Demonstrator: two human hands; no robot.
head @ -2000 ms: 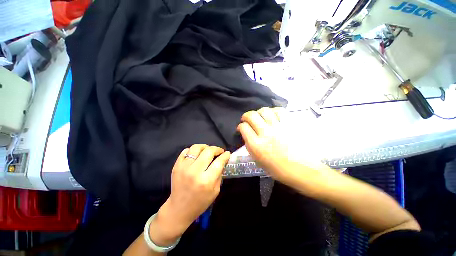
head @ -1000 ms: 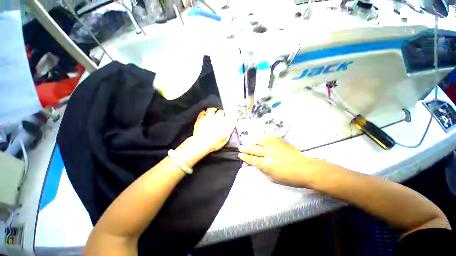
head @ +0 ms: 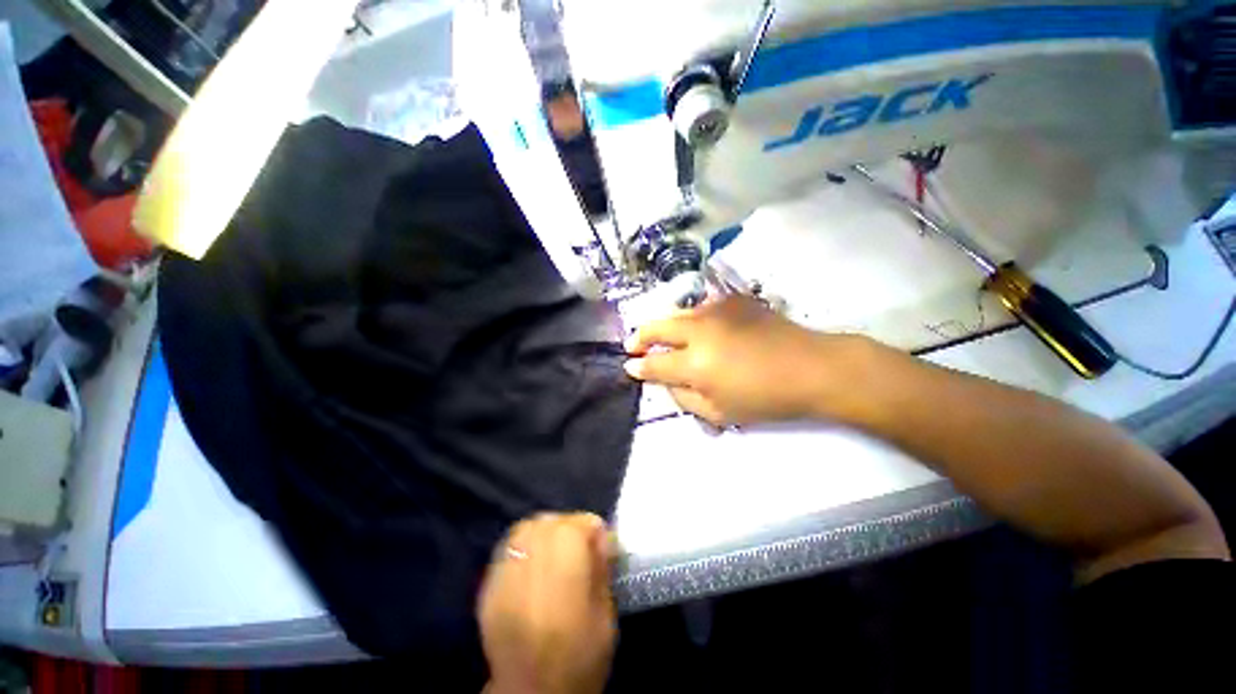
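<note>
The black garment piece [head: 407, 366] lies spread left of the needle area [head: 630, 278] and reaches down over the ruler-marked table edge. My right hand [head: 725, 359] lies at the presser foot, its fingertips on the right edge of the cloth. My left hand [head: 553, 590] is at the table's front edge, fingers closed on the cloth's lower right edge; it is slightly blurred. The white sewing machine arm [head: 1030, 102] with blue "JACK" lettering stands behind my right hand. The exact foot and needle contact is hard to make out.
A screwdriver [head: 1044, 319] with a black-and-yellow handle lies by the machine arm, right of my right hand. A pale yellow-white shape [head: 231, 149] hangs at the upper left. Part of a second machine [head: 34, 461] stands at the far left. Red-orange material [head: 109, 231] shows behind.
My left hand has moved from beside the needle down to the table's front edge. My right hand has stayed near the foot. The view has shifted closer to the machine, and the yellow-white shape has come in.
</note>
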